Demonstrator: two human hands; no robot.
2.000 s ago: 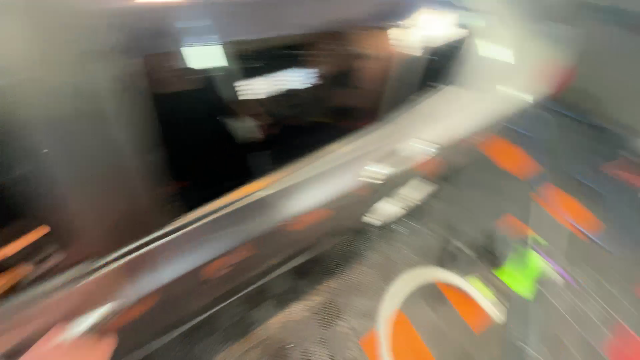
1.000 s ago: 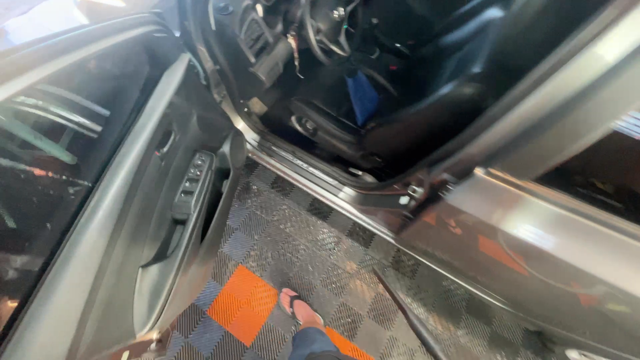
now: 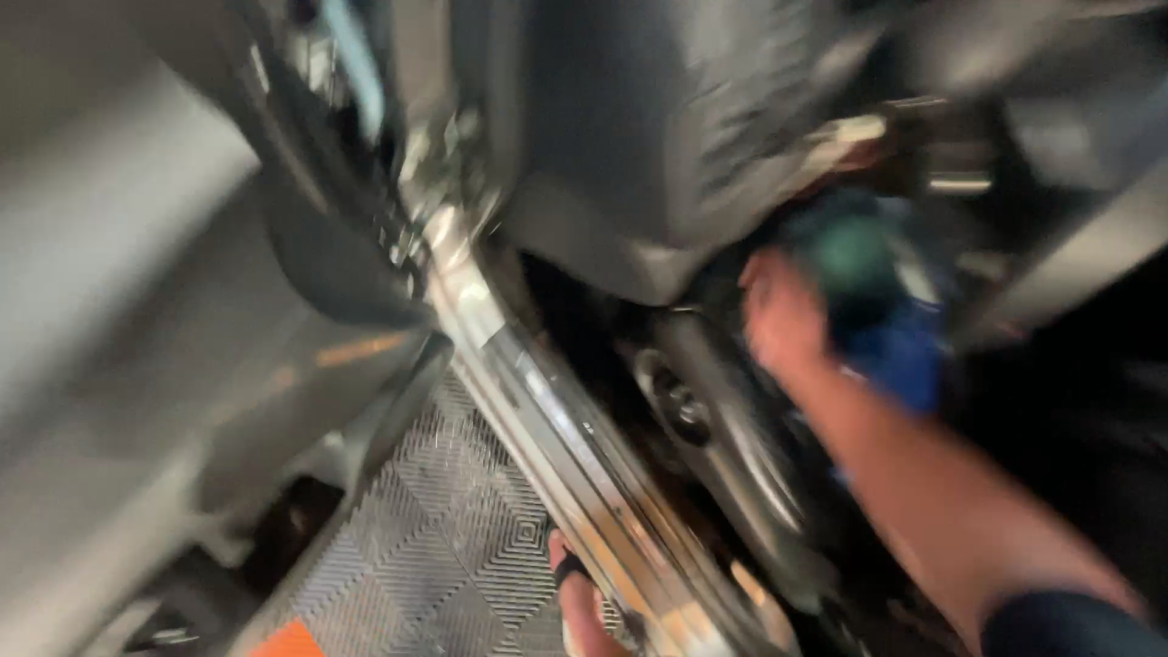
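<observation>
My right hand [image 3: 787,310] reaches in from the lower right, inside the open doorway of a car. It is blurred and lies against the left side of a dark object with a rounded green part [image 3: 849,254]; whether the fingers grip it cannot be told. Just below and right of the hand is a blue cloth [image 3: 899,360]. A black car seat [image 3: 593,164] stands at the upper middle, with a seat control panel [image 3: 680,397] on its side trim. My left hand is not in view.
The metal door sill [image 3: 547,411] runs diagonally down the middle. An open car door [image 3: 182,365] fills the left side. Below lie grey ribbed floor tiles [image 3: 438,520] with an orange tile [image 3: 287,641]. A foot in a black-strapped sandal [image 3: 584,593] is beside the sill.
The view has moved much closer to the car's doorway and seat. My right hand and forearm, not seen one second ago, are now inside the car near the blue cloth.
</observation>
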